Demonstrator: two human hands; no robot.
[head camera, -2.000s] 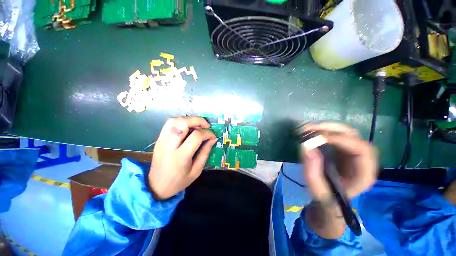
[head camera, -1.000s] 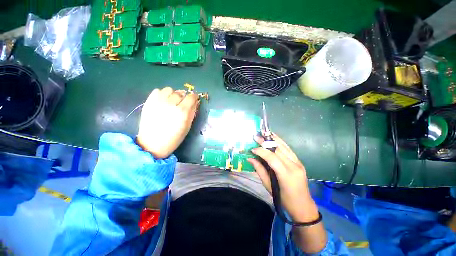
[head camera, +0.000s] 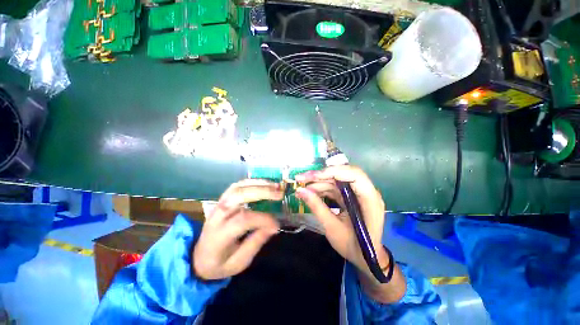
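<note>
The green PCB panel (head camera: 267, 172) lies at the near bench edge, its upper part white with glare. My left hand (head camera: 238, 225) is over its lower left, fingertips at the centre line by a small orange-yellow flexible circuit (head camera: 294, 185). My right hand (head camera: 346, 206) holds the black soldering iron (head camera: 357, 222), tip pointing up and away from the panel; its thumb and finger also meet at the flexible circuit. The fingers partly hide that piece. A thin silvery wire (head camera: 292, 229) curves below the left fingers. A pile of loose flexible circuits (head camera: 202, 130) lies left of the panel.
Behind stand a black fume fan (head camera: 311, 75), a translucent white tub (head camera: 423, 57) and a black soldering station (head camera: 502, 89) with a lit orange lamp and cables. Green panel stacks (head camera: 191, 38) and plastic bags (head camera: 38, 54) are at far left. A cardboard box (head camera: 137, 241) is below the edge.
My left hand has moved from the flexible circuit pile to the panel's centre. My right hand's fingertips have come in beside it, iron still held. The camera view has shifted.
</note>
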